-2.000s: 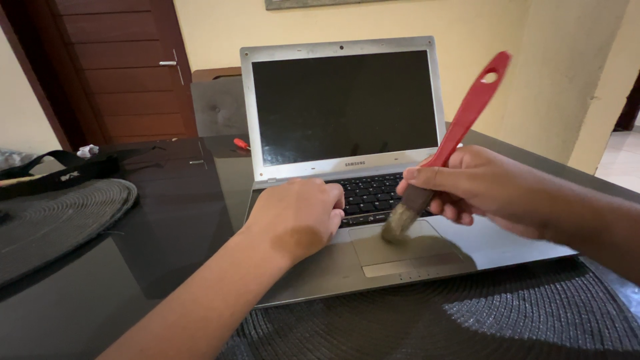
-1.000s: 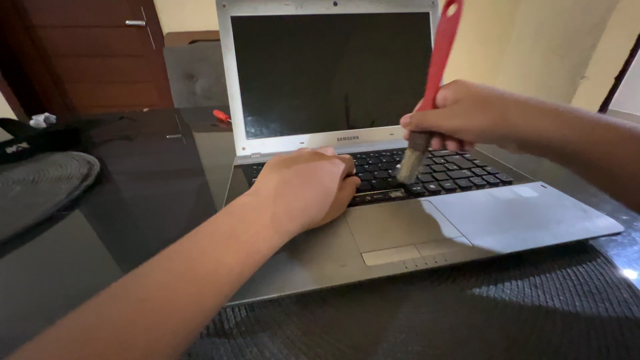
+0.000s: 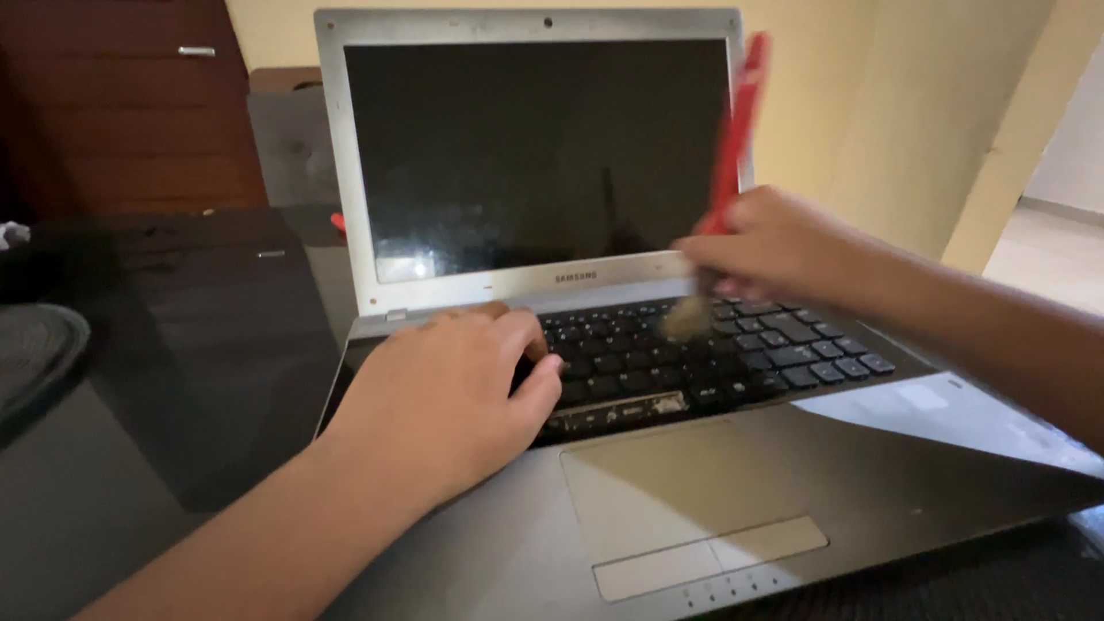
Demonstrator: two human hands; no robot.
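A silver Samsung laptop (image 3: 483,535) stands unfolded, its screen (image 3: 543,155) dark. My left hand (image 3: 448,397) rests over the left part of the black keyboard (image 3: 776,345), fingers curled and hiding the keys beneath; whether it grips anything cannot be seen. In my right hand (image 3: 768,241) is a paintbrush (image 3: 733,147) with a red handle, held upright and blurred by motion. Its pale bristles point down at the upper middle keys. At the front of the keyboard the space bar's place is exposed, with a worn, pale strip showing. Below lies the touchpad (image 3: 655,483).
The laptop is on a dark glossy table (image 3: 129,362), with a woven placemat (image 3: 39,354) at the left. A small red object (image 3: 338,222) lies behind the laptop's left side. Beyond are a grey chair back (image 3: 293,147) and a brown door (image 3: 129,112).
The brush in my right hand has moved from the touchpad up to the keyboard, then farther back over the keys. My left hand stays at the keyboard's left side. The view has moved closer.
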